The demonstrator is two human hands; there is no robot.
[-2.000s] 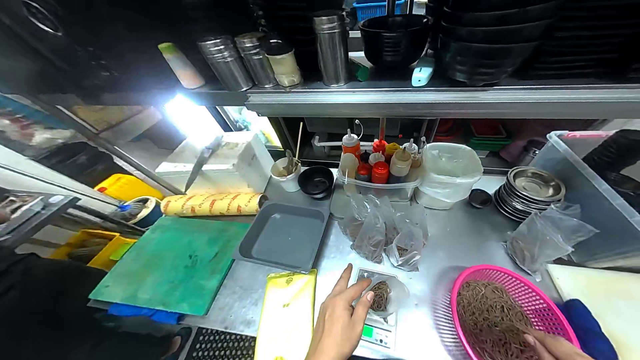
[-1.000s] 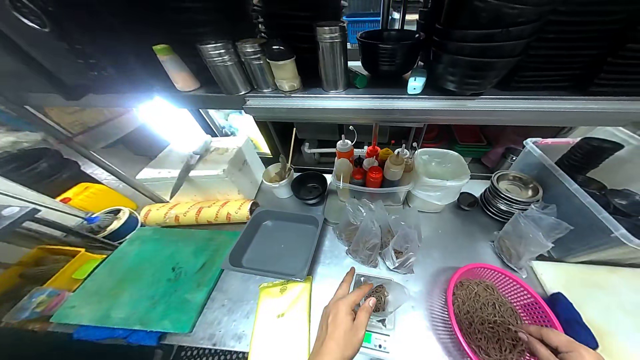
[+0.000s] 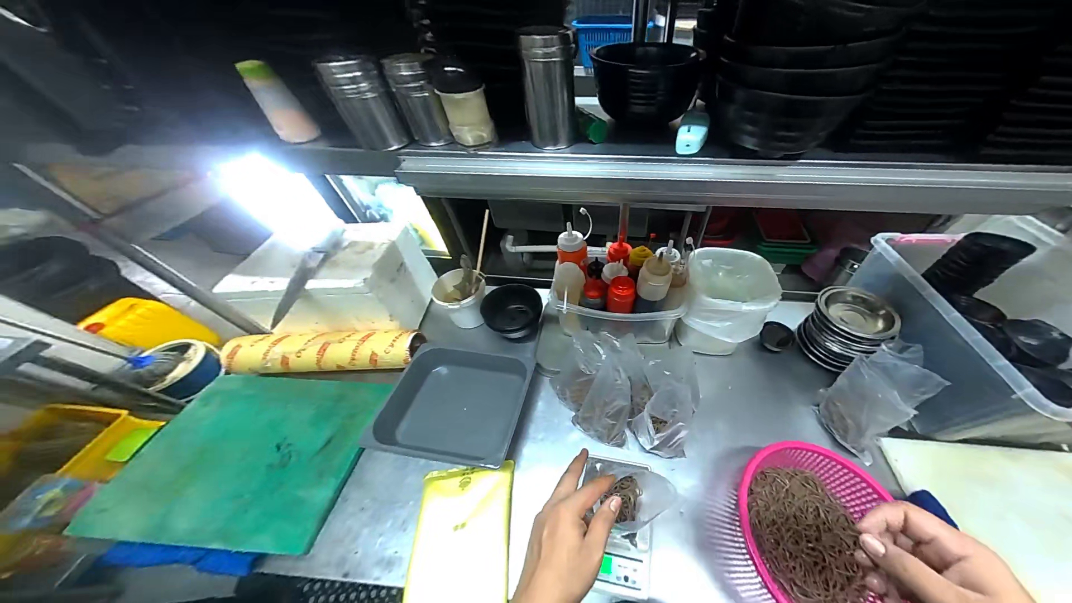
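Observation:
My left hand [image 3: 574, 528] rests at the rim of a clear plastic bag [image 3: 657, 500] of thin brown noodles, its thumb and fingers around the bag's opening. The bag sits on a small digital kitchen scale [image 3: 634, 567] with a lit green display. At the right, my right hand [image 3: 921, 553] is at the edge of a pink plastic basket [image 3: 758, 536], fingertips against the heap of brown noodles [image 3: 804, 528]; whether it pinches any is unclear. Behind the scale stand several filled plastic bags [image 3: 607, 402], and another filled bag [image 3: 871, 402] lies farther right.
A grey tray [image 3: 456, 402], yellow packet [image 3: 461, 536] and green cutting board [image 3: 243, 461] lie to the left. Behind are a tub of sauce bottles [image 3: 620, 322] and a white container [image 3: 729, 293]. Metal plates [image 3: 850, 322], a clear bin [image 3: 946, 360] and a white board [image 3: 988, 502] stand right.
My right hand has shifted slightly at the basket's right side, its fingers now gathered more closely at the noodles. My left hand stays at the bag on the scale.

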